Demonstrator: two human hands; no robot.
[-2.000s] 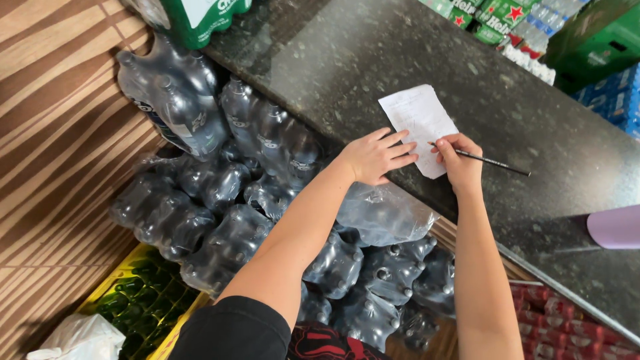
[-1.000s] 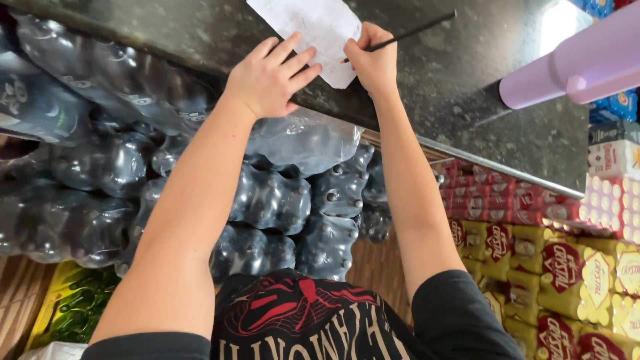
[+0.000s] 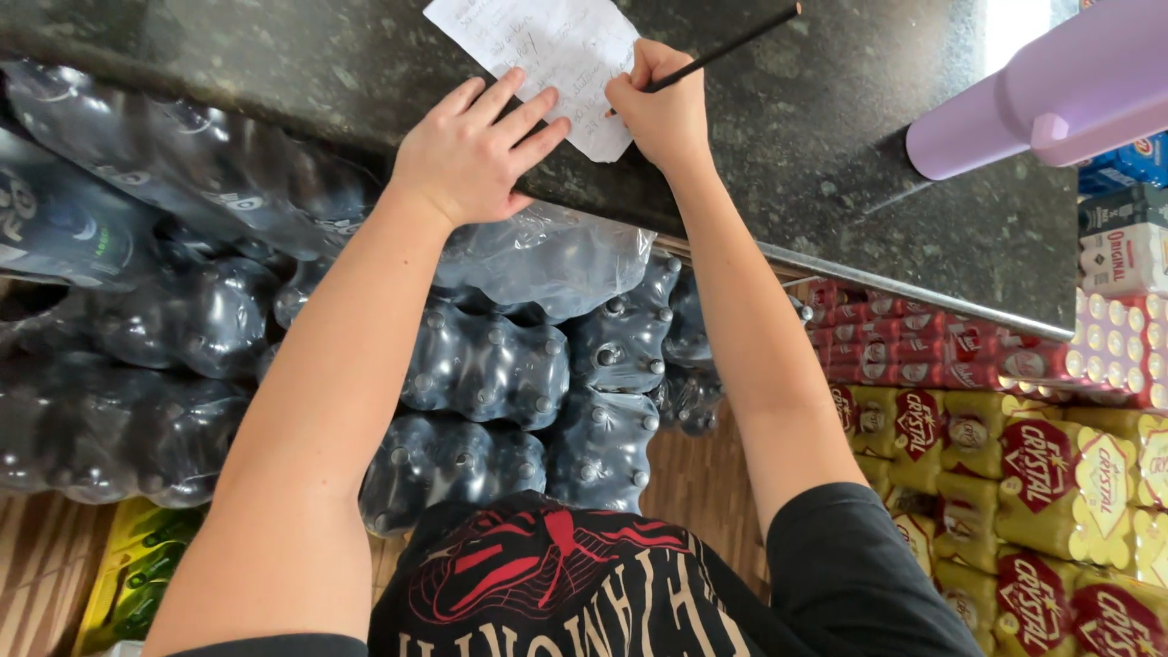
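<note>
A white sheet of paper (image 3: 557, 57) with handwriting lies on the dark speckled stone counter (image 3: 812, 164), close to its front edge. My left hand (image 3: 479, 151) rests with spread fingers on the paper's lower left side and the counter edge; its thumb is at the edge. My right hand (image 3: 664, 109) holds a dark pencil (image 3: 730, 47), whose tip meets the paper's lower right part. The pencil's other end points up and to the right.
A lilac tumbler (image 3: 985, 119) stands on the counter at the right. Shrink-wrapped packs of dark bottles (image 3: 484, 365) are stacked below the counter's front edge. Yellow can packs (image 3: 1040, 484) and red can packs (image 3: 912, 338) stand lower right. A yellow crate (image 3: 105, 566) holds green bottles at lower left.
The view has moved a lot, and more of the tumbler and the can packs shows. The left hand stays by the paper and the right hand still holds the pencil at it.
</note>
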